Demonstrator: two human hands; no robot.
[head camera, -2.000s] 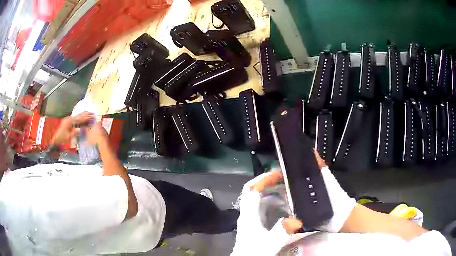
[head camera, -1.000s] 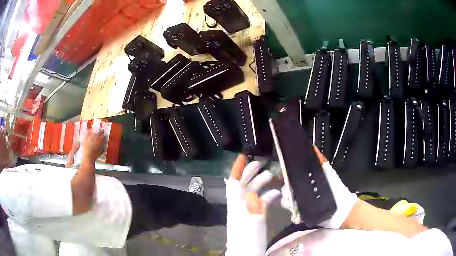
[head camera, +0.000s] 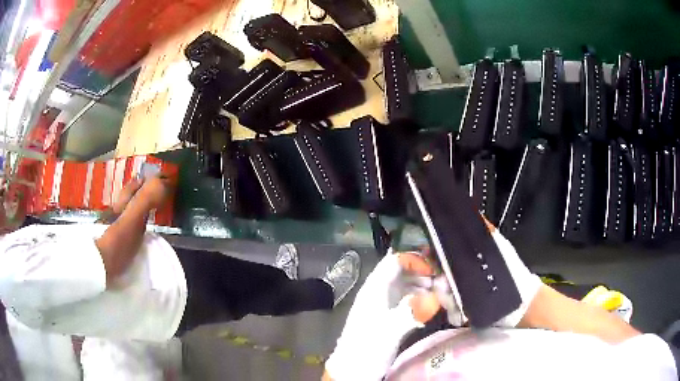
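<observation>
A black handheld unit (head camera: 466, 238) is held upright and slightly tilted in front of me, its plain face with small white marks near the lower end towards me. My right hand (head camera: 514, 279), in a white glove with bare fingertips, grips it from behind at its right side; most of its fingers are hidden. My left hand (head camera: 406, 294), gloved the same way, is at the unit's lower left edge with fingers bent; whether it grips the unit is unclear. A strap (head camera: 380, 233) hangs near the unit's left side.
Rows of standing units (head camera: 550, 97) fill the right of the green belt (head camera: 514, 26). Several units (head camera: 320, 93) lie piled on a plywood board (head camera: 160, 97). A coworker (head camera: 97, 275) at left reaches to orange-red boxes (head camera: 67, 186). Something yellow (head camera: 604, 298) lies at lower right.
My left hand was spread apart from the unit one second ago and is now back at its lower left edge. The coworker's legs have shifted, with both shoes now showing.
</observation>
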